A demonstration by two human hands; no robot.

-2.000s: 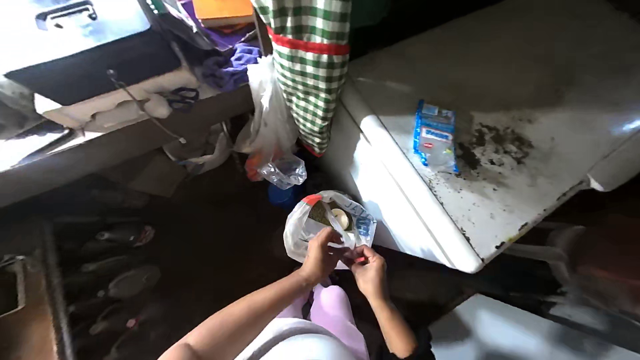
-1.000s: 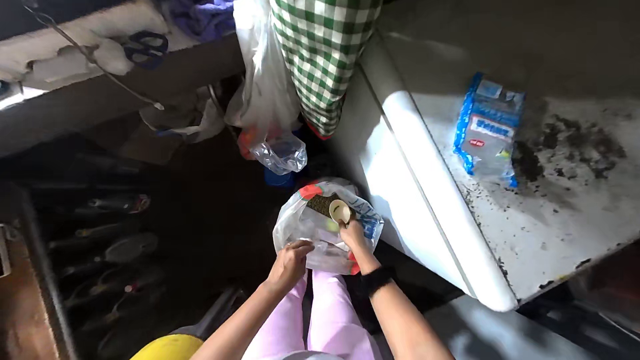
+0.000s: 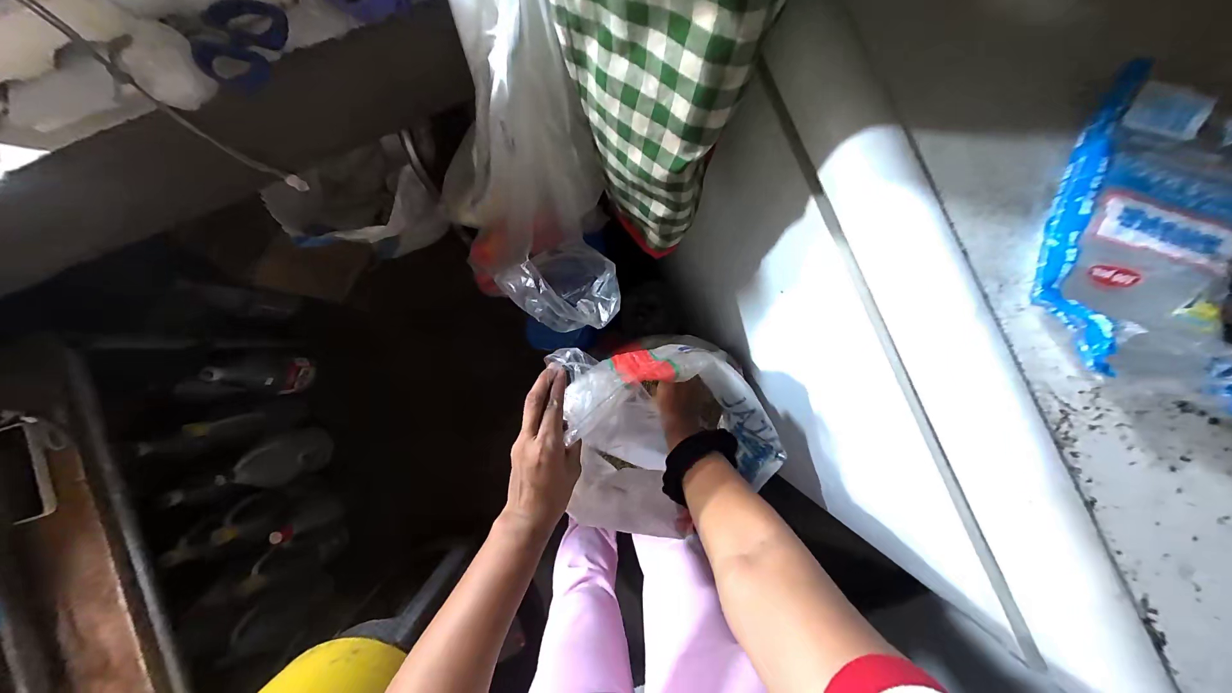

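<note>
A translucent plastic bag with red and blue print stands open in front of my legs, with a greenish-brown loose material partly showing inside. My left hand holds a small clear plastic bag at the left side of the bag's mouth. Down inside the larger bag is my right hand, its fingers hidden below the rim and a black band around the wrist. Whether it grips anything cannot be seen.
A clear plastic bag and a green checked cloth hang ahead. On the right, a white surface bears a blue plastic packet and dark crumbs. Bottles lie at left; blue-handled scissors rest on a ledge.
My right hand, which held a small round scoop or cup at the bag's mouth, has gone down into the bag. The left hand has risen along the bag's left side. The view is closer.
</note>
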